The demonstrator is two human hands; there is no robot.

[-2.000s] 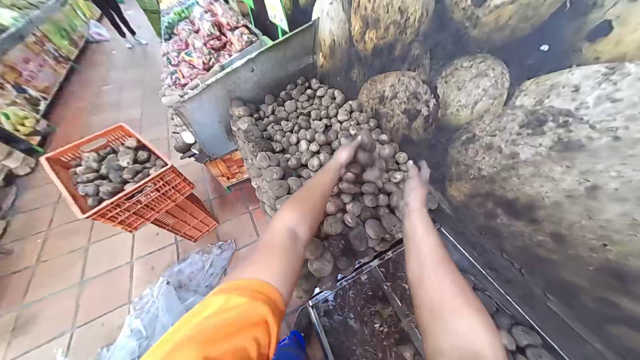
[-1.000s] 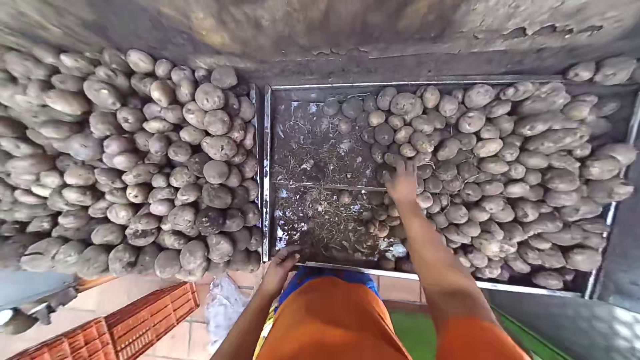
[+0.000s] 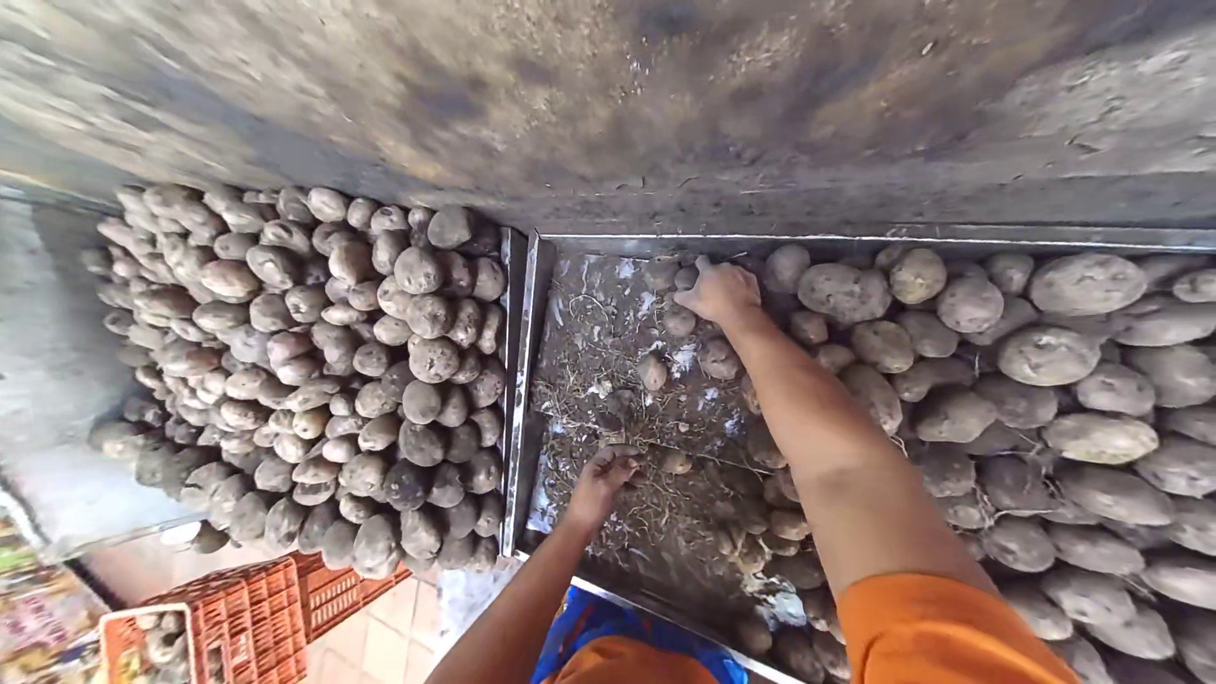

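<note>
My right hand [image 3: 722, 293] reaches to the back of the metal-edged bin, its fingers at small potatoes near the back rim; whether it grips one is not clear. My left hand [image 3: 608, 475] is low over the bin's soil-covered floor [image 3: 655, 513], fingers curled, with no potato plainly visible in it. A few small potatoes lie on that floor, one [image 3: 652, 372] between the two hands. Dusty potatoes [image 3: 1045, 356] are heaped on the right side of the bin, under and beyond my right forearm. A second potato heap [image 3: 332, 370] stands left of the metal divider [image 3: 522, 389].
A stained wall [image 3: 608, 114] rises behind the bins. The front metal rim [image 3: 684, 622] runs close to my body. At the lower left are orange plastic crates [image 3: 247, 608], one holding potatoes, on a tiled floor [image 3: 366, 636]. Dry roots and soil litter the bin floor.
The view has swung from the left heap to the divided bin. Since one second ago, my left hand has left the front rim and come over the bin floor; my right hand has moved to the back.
</note>
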